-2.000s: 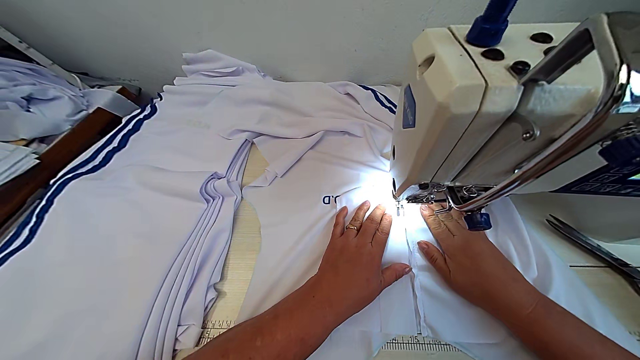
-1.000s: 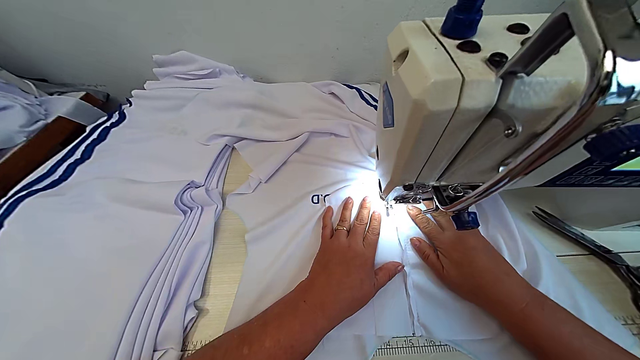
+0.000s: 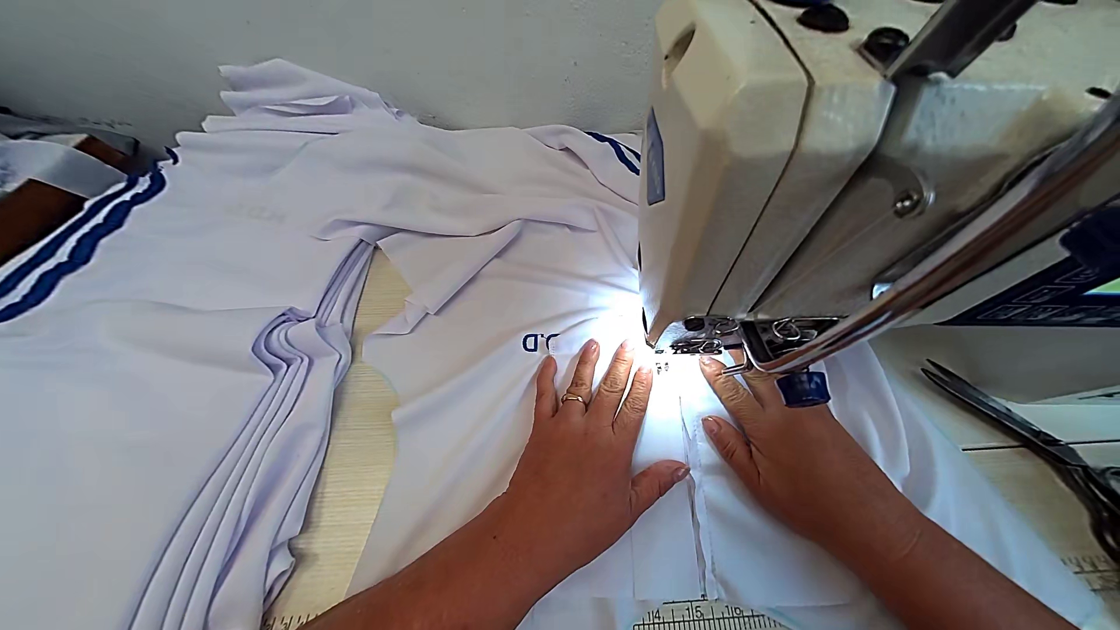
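A white fabric garment piece [image 3: 464,385] with dark lettering lies under the presser foot [image 3: 687,348] of a sewing machine [image 3: 744,157], whose lamp lights the stitching spot. My left hand [image 3: 582,437], with a ring on one finger, rests flat on the cloth left of the foot, fingers spread. Right of the foot, my right hand [image 3: 770,437] presses on the cloth, its fingertips partly hidden behind the machine's wire guard and blue knob [image 3: 803,388]. Between the hands a seam or slit [image 3: 696,507] runs toward me. Neither hand grasps anything.
Stacked white fabric pieces with dark blue stripes [image 3: 131,385] cover the left side. Black-handled scissors [image 3: 1032,433] lie at the right. A printed measuring scale [image 3: 700,615] shows at the front edge. The wall [image 3: 490,61] stands behind, with a brown wooden edge [image 3: 35,214] at far left.
The view has shifted somewhat, closer to the machine. Both hands stay flat on the cloth beside the presser foot; no other plain change.
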